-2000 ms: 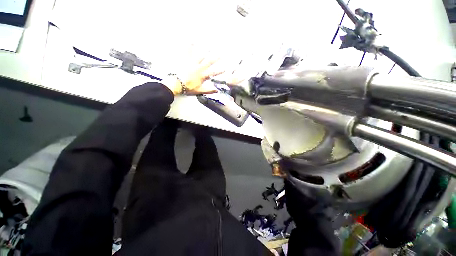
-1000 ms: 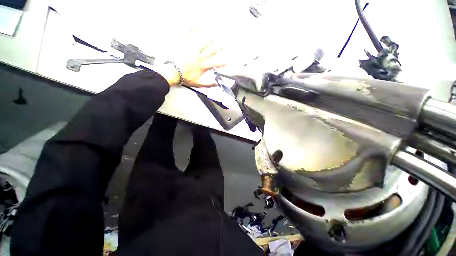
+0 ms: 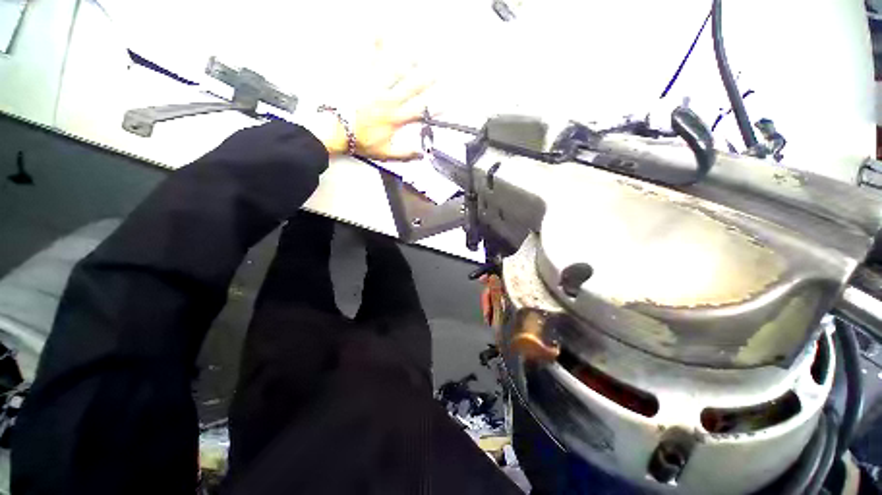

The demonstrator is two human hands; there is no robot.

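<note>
The cutting machine (image 3: 658,242), worn silver with a round slotted motor housing, fills the right side. Its front end is just right of my left hand. My left hand (image 3: 387,121) lies flat with fingers spread on the white paper marker (image 3: 542,68), bright and washed out. A flat metal plate (image 3: 421,208) shows at the table edge below the hand. A grey T-shaped metal tool (image 3: 249,89) lies left of the hand. My right hand is not visible; the machine covers the area where it may be.
A black cable (image 3: 730,77) runs over the upper right of the table, with a dark clump (image 3: 769,140) by it. The table's front edge slants down to the right. Dark scraps (image 3: 474,401) lie on the floor below. A small object (image 3: 504,10) lies at the top.
The machine appears larger and more of its round housing shows. The dark clump by the cable appears smaller, partly behind the machine. My left hand stays flat on the paper, slightly higher in view.
</note>
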